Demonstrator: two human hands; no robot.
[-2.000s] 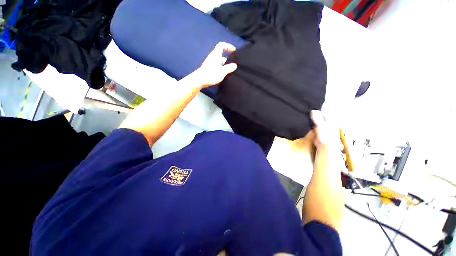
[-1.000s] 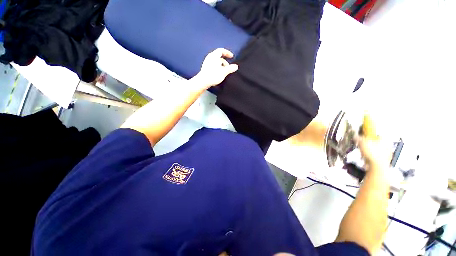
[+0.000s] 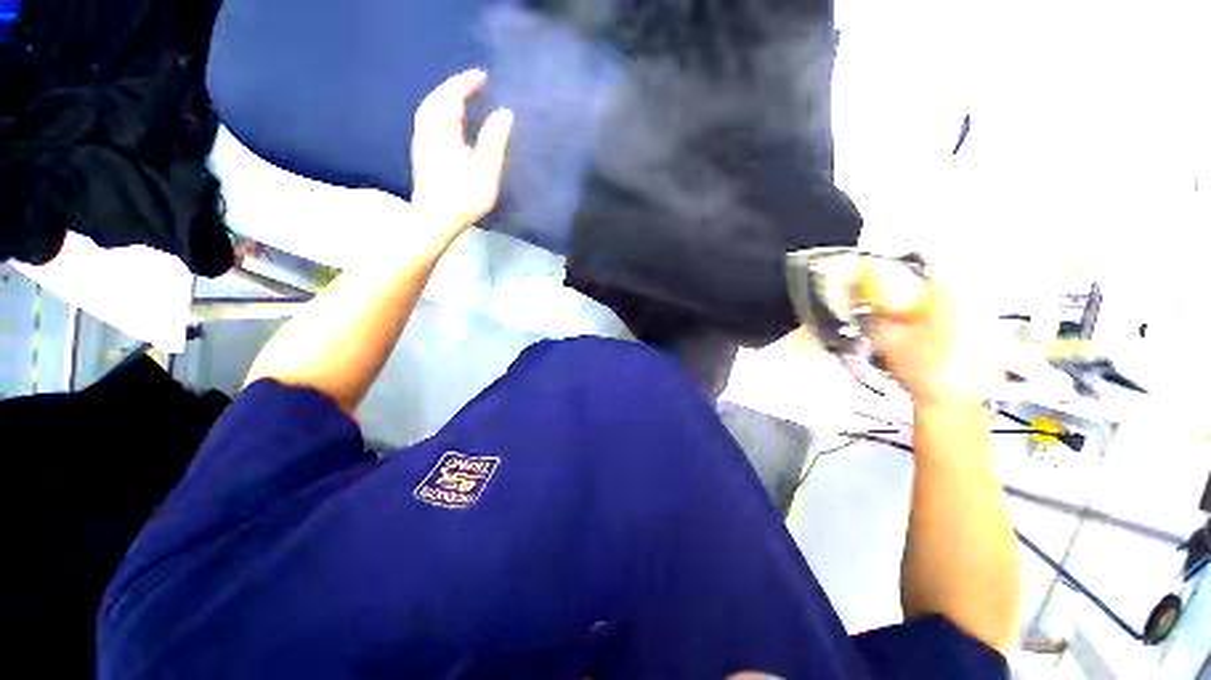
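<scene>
A black garment (image 3: pixel 711 199) lies over the right part of the navy padded pressing board (image 3: pixel 332 80). Pale steam hangs over the cloth and the bare board beside it. My left hand (image 3: pixel 458 149) is open and empty over the near edge of the board, left of the garment, thumb and fingers apart. My right hand (image 3: pixel 916 345) grips the steam iron (image 3: pixel 837 295) at the garment's right end. The iron is blurred, and its pale edge meets or overlaps the cloth in view; whether it presses down cannot be told.
A crumpled black garment pile (image 3: pixel 106 133) lies at far left. A dark heap (image 3: pixel 93 492) is at lower left. Cables (image 3: pixel 1076 585) and metal fittings (image 3: pixel 1089 312) are at right. A small dark piece (image 3: pixel 962 133) lies on the white table (image 3: pixel 1009 80).
My right hand has brought the iron left from the right end to the garment. My left hand has moved left off the cloth. Steam has appeared. The whole view has shifted somewhat.
</scene>
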